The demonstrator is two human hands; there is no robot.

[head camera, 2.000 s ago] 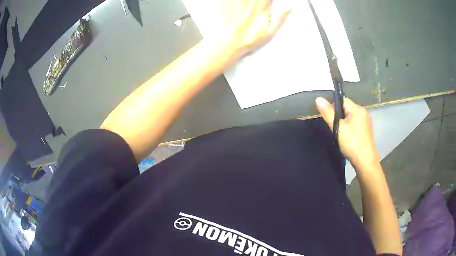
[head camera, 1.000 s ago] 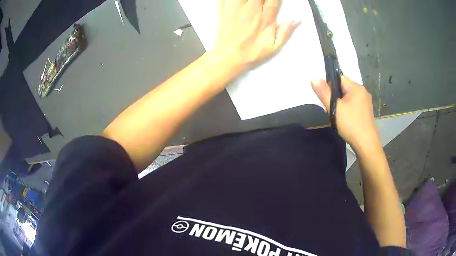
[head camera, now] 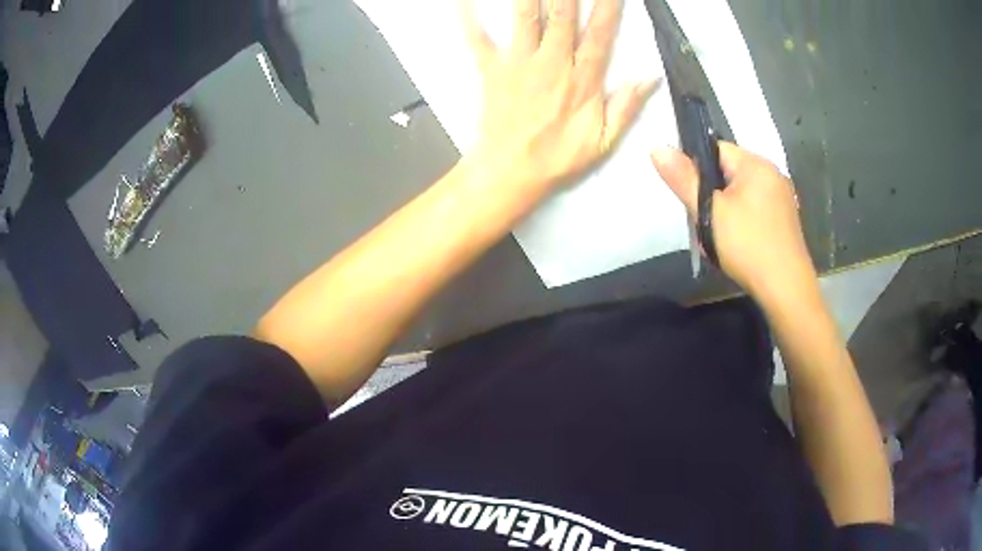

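Note:
A white pattern paper sheet point(head camera: 581, 221) lies on the dark grey table, running off the top of the view. My left hand point(head camera: 544, 102) lies flat on it with the fingers spread. My right hand point(head camera: 754, 210) grips the black handles of the shears point(head camera: 702, 140). The dark blades point up and away from me along the paper. A white strip of the paper point(head camera: 759, 102) lies right of the blades. The blade tips reach the top edge of the view, so I cannot see how far they are open.
A mottled wrapped bundle point(head camera: 154, 181) and a small white scrap point(head camera: 402, 118) lie on the table point(head camera: 302, 215). Dark fabric pieces point(head camera: 59, 269) lie at the left. The yellowish table edge point(head camera: 905, 253) runs in front of me. White paper point(head camera: 851, 296) shows below the edge.
The shears and my right hand have moved up along the paper. My left hand sits lower in view with its fingers spread wider. The paper's near corner also shows lower.

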